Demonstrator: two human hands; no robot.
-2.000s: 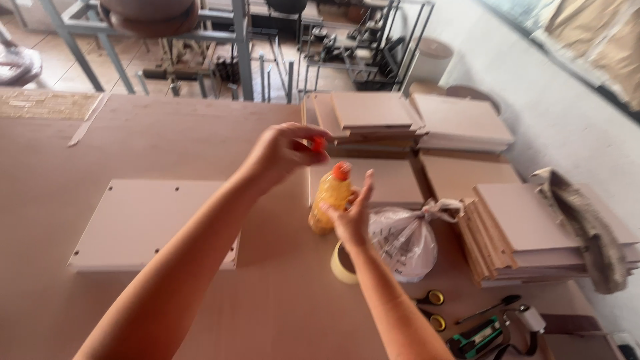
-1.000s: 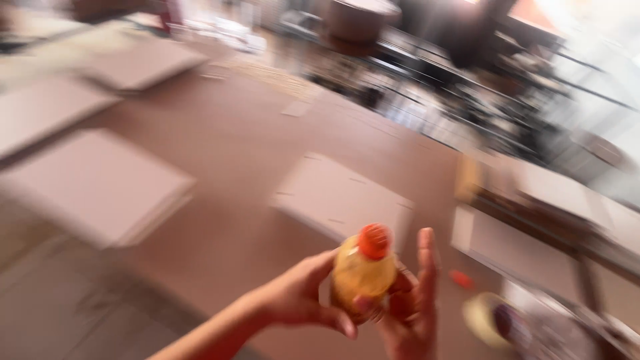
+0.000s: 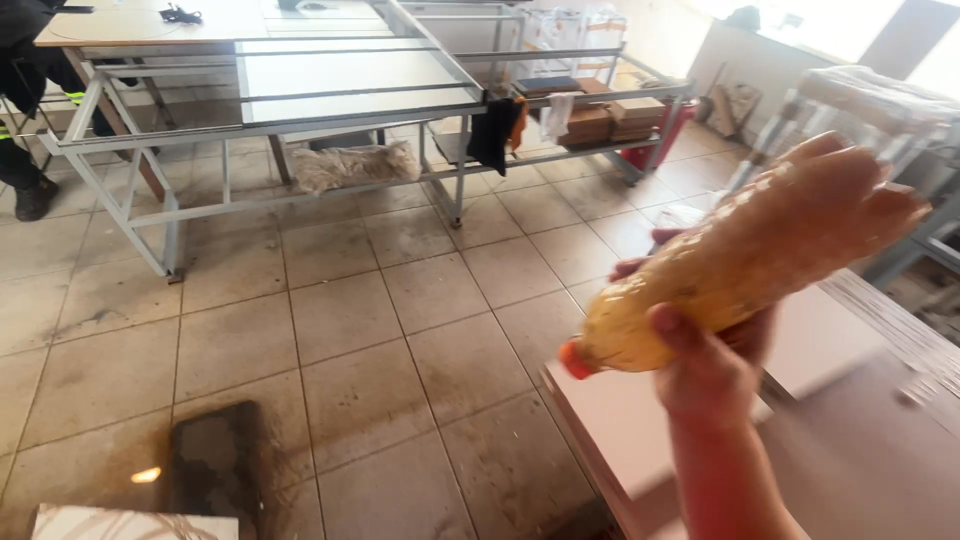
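Note:
A clear plastic bottle of yellow liquid (image 3: 660, 292) is gripped by my right hand (image 3: 705, 352), right of centre. My thumb lies across the near side, and fingertips show past the far side. The bottle is tilted, with its orange-red cap (image 3: 576, 360) on and pointing down to the left, its base up to the right. The base end is blurred. Below it is a table with pale flat panels (image 3: 619, 427) along its edge. My left hand is out of view.
A grey metal frame table (image 3: 360, 101) stands across the tiled floor (image 3: 360, 337). A person's legs (image 3: 26, 142) show at far left. A dark mat (image 3: 214, 457) and a white board (image 3: 135, 523) are at lower left. Stacked boards (image 3: 589, 120) sit on a back rack.
The view has swung strongly to the left. My left hand has left the bottle and the view. The bottle, cap up between both hands before, is now tipped cap down in my right hand.

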